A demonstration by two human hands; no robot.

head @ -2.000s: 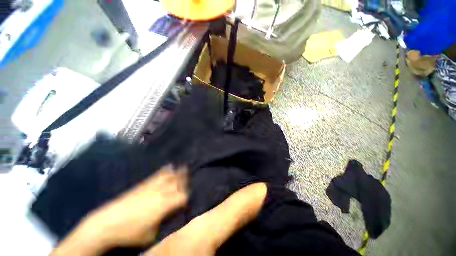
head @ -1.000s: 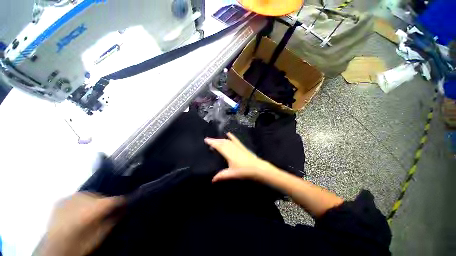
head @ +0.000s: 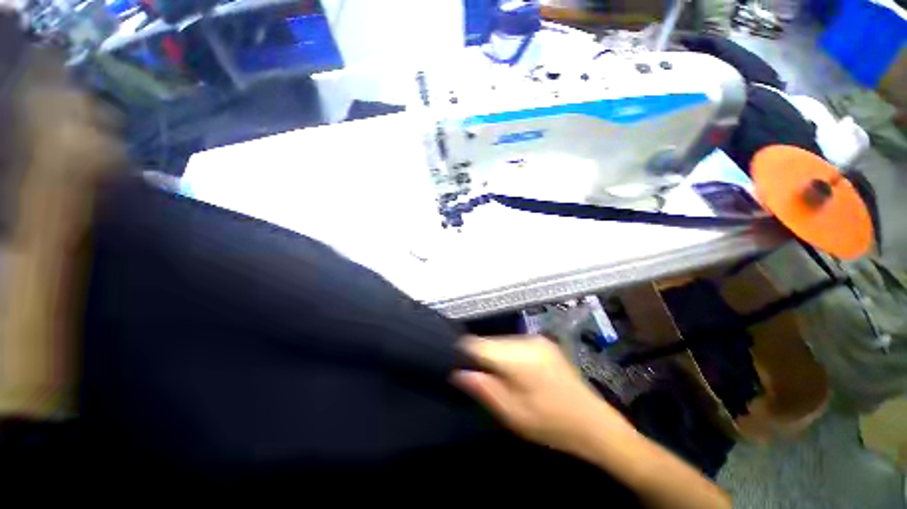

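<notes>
A large black garment panel [head: 269, 328] is stretched between my hands and covers the lower left, over the table's near edge. My right hand [head: 527, 383] pinches its right edge between thumb and fingers. My left hand [head: 60, 189] is raised at the far left, badly blurred; its fingers cannot be made out, nor whether they grip the cloth. The white sewing machine [head: 597, 134] stands beyond the cloth. Black binding tape [head: 617, 214] runs from the right to the dark presser foot area [head: 457, 207]. No garment cloth lies under the foot.
The white table [head: 328, 199] has a ruler-marked front edge. An orange reel disc [head: 796, 194] is at its right end. Below it stands an open cardboard box [head: 796, 373] with black pieces inside. Dark cloth [head: 239, 114] lies behind the table at left. Blue bins are at the top right.
The view has swung left and up, showing the whole machine. The black panel has been lifted and spread. My right hand, open before, now pinches its edge; my left hand has risen at the left.
</notes>
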